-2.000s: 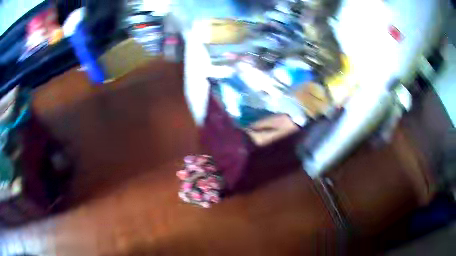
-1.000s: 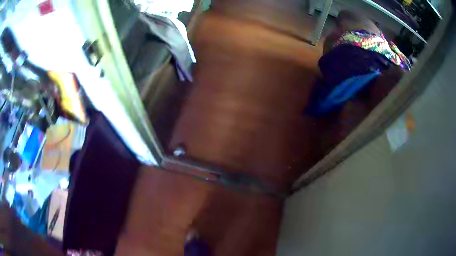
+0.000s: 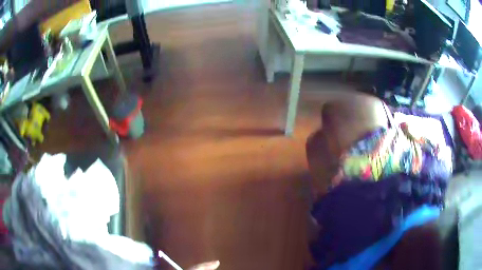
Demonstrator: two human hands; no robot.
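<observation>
My left hand [image 3: 204, 265], judged by its place and the way its finger points, is at the bottom edge, left of the middle. Only part of a finger shows; the rest is cut off. A thin white stick, which looks like a cigarette [image 3: 169, 260], slants up and left from beside it. It appears to be held in this hand, though the grip itself is below the frame. My right hand is out of view.
Grey and white garments [image 3: 79, 203] lie at the left. A brown chair [image 3: 354, 118] with patterned and dark blue clothes [image 3: 370, 216] is at the right. A white desk [image 3: 338, 48], a cluttered table [image 3: 79, 68] and a red-rimmed bin [image 3: 128, 118] stand ahead.
The view has passed from the cluttered desk and doorway into the room beyond. The clothes and chair are nearer. The finger and white stick now show at the bottom edge.
</observation>
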